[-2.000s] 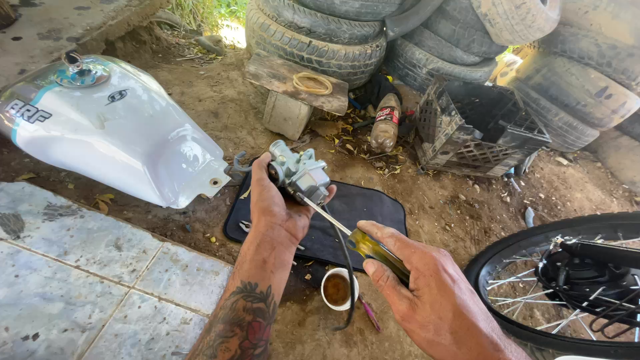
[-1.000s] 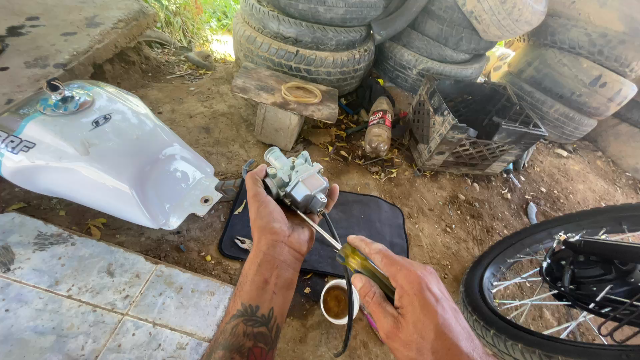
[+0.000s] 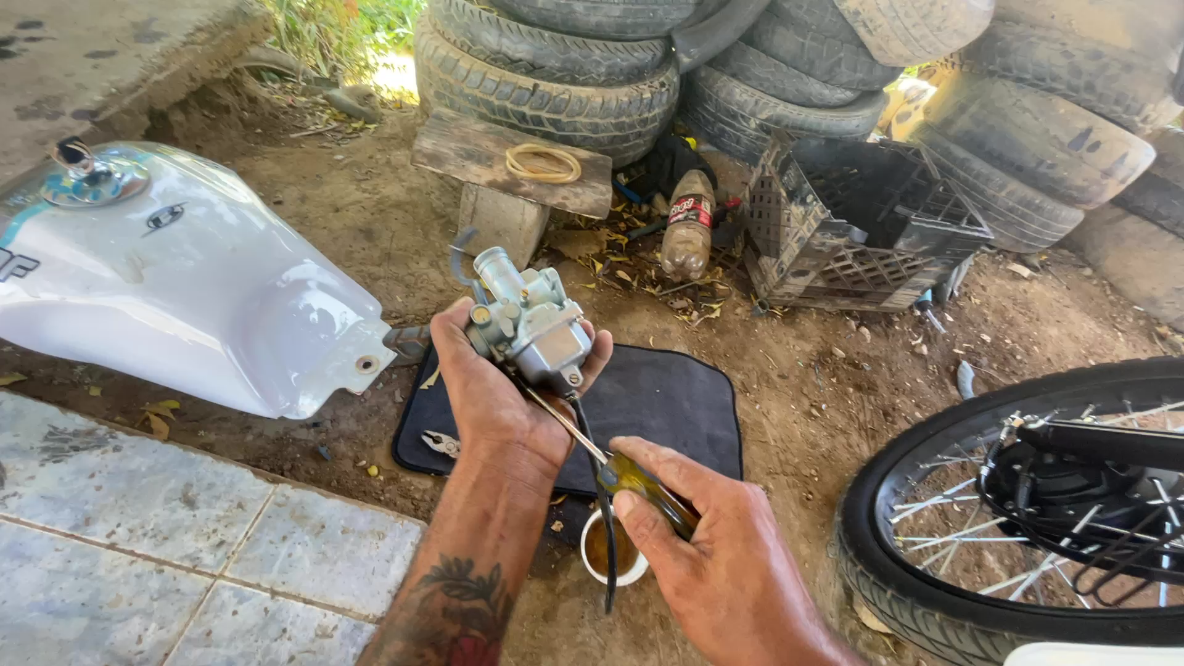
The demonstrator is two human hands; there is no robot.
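My left hand [image 3: 499, 398] holds a metal carburetor [image 3: 532, 324] from below, with its float bowl facing me. A black rubber hose [image 3: 607, 527] hangs down from it. In my right hand [image 3: 703, 546] is a screwdriver [image 3: 647, 486] with a yellow, translucent handle. Its shaft reaches up to the underside of the carburetor, where the tip is hidden. Behind the hose stands a white cup [image 3: 633, 572] of brownish liquid. Pliers [image 3: 441, 444] lie on a dark mat [image 3: 661, 407] beneath my hands.
A white motorcycle fuel tank [image 3: 222, 287] lies at the left, beside pale floor tiles [image 3: 120, 555]. A spoked wheel [image 3: 860, 527] is at the right. Farther back are a plank [image 3: 453, 153] bearing a coiled tube [image 3: 543, 164], a plastic bottle [image 3: 686, 245], a broken crate [image 3: 832, 268] and stacked tires [image 3: 546, 97].
Both hands keep their holds on the carburetor and the screwdriver. The carburetor has turned slightly in my left hand since the earliest frame. The pliers, hidden at first, now show beside my left wrist.
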